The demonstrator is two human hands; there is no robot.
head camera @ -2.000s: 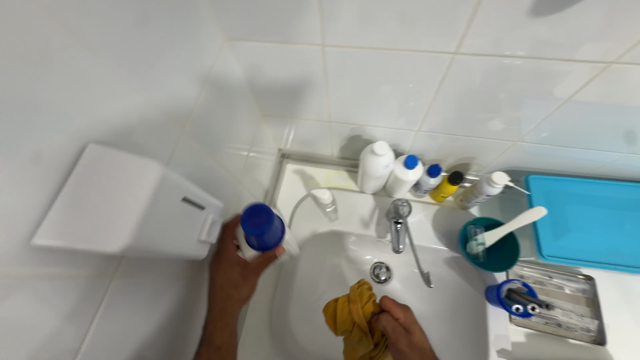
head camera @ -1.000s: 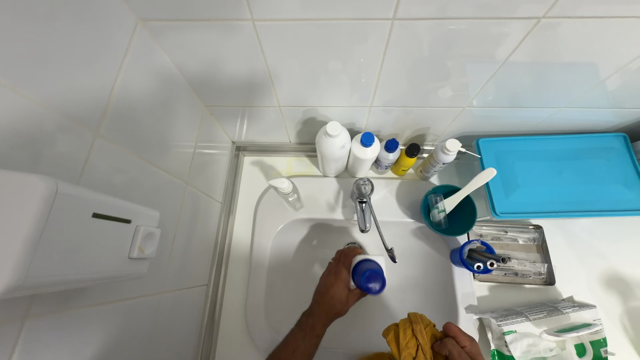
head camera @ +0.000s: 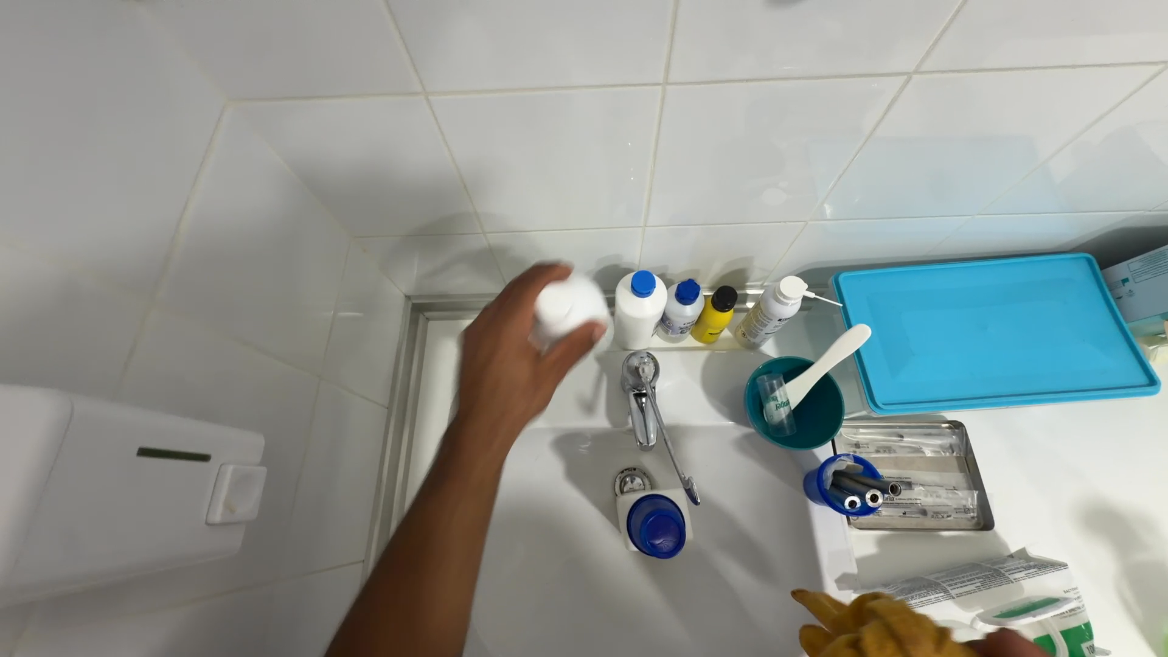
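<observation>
My left hand (head camera: 516,351) grips a white plastic bottle (head camera: 568,310) at the back left of the sink, left of a white bottle with a blue cap (head camera: 641,310); the bottle is slightly blurred. At the bottom right, my right hand (head camera: 1008,642) shows only in part, with a bunched yellow cloth or glove (head camera: 876,628) held in it. A white container with a blue lid (head camera: 656,526) stands in the basin, just in front of the drain (head camera: 632,482). Behind the drain is the chrome faucet (head camera: 641,401).
Small bottles (head camera: 714,315) line the back ledge. Right of the faucet are a teal cup (head camera: 796,402) with a white spatula, a blue cup (head camera: 844,485), a metal tray (head camera: 984,474), a blue-lidded box (head camera: 995,333) and a wipes pack (head camera: 985,584). A wall dispenser (head camera: 128,493) juts out at left.
My left hand has let go of the blue-lidded container, which now stands in the basin, and has taken hold of the white bottle on the back ledge. My right hand keeps the yellow item.
</observation>
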